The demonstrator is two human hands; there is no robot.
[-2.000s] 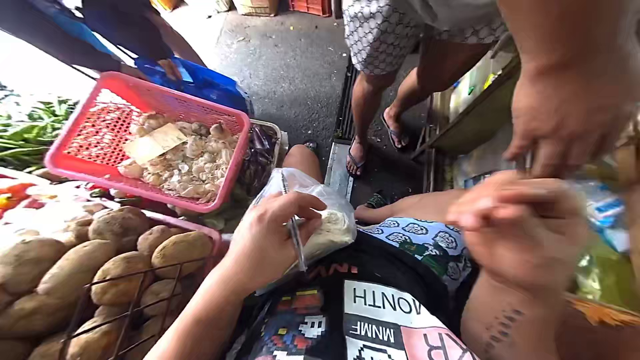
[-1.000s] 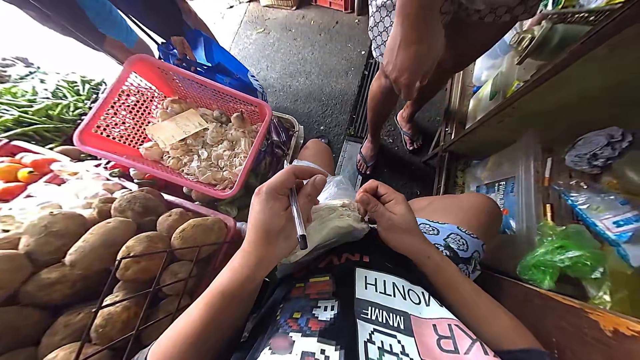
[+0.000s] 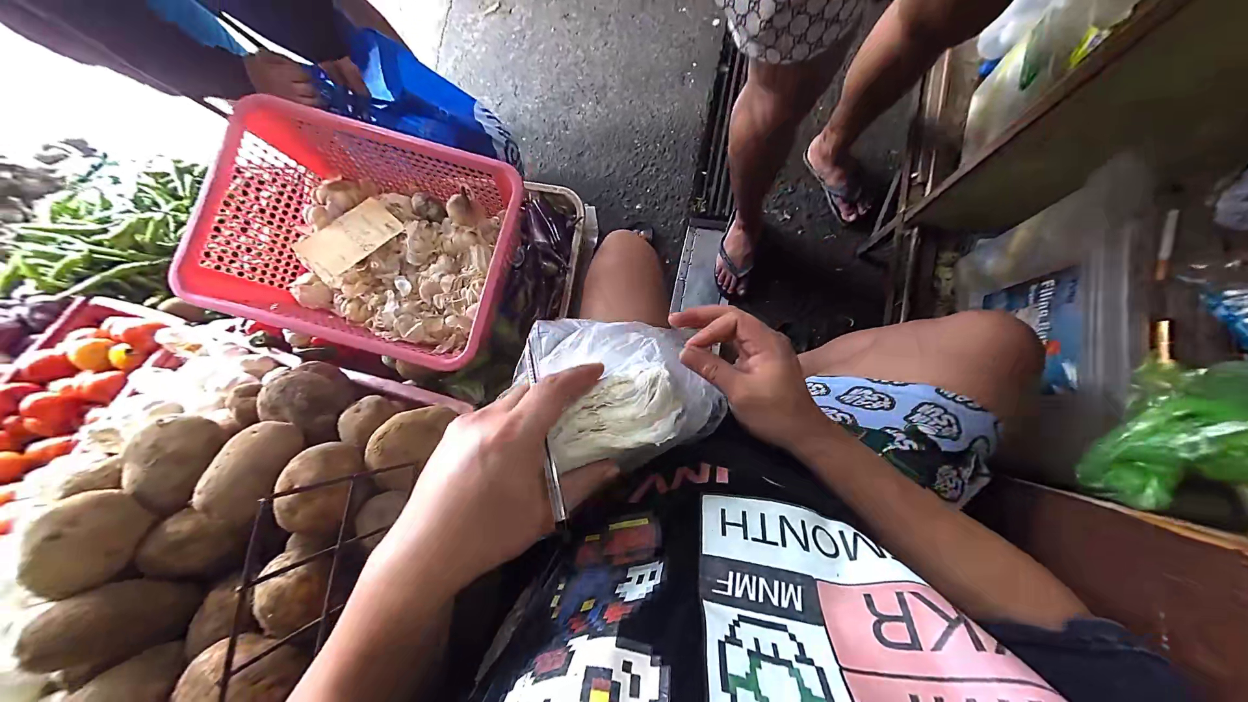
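A clear plastic bag (image 3: 624, 390) with pale, stringy contents rests at my lap. My left hand (image 3: 507, 458) grips its left side, thumb on top and fingers underneath. A thin clear-barrelled pen (image 3: 548, 439) is also in that hand, lying across the fingers beside the bag. My right hand (image 3: 746, 370) is at the bag's upper right edge, thumb and forefinger curled close together; whether plastic is pinched between them cannot be told.
A pink basket (image 3: 341, 341) of garlic with a cardboard piece stands at upper left. Potatoes (image 3: 302, 400) behind black wire, tomatoes (image 3: 58, 409) and green beans (image 3: 107, 234) fill the left. A blue bag (image 3: 419, 97) is behind. Another person's legs (image 3: 760, 146) stand ahead; a wooden shelf (image 3: 1033, 117) is right.
My right hand was raised at the right two seconds ago and came down to the bag. The other person's hand, seen earlier above it, has gone from view.
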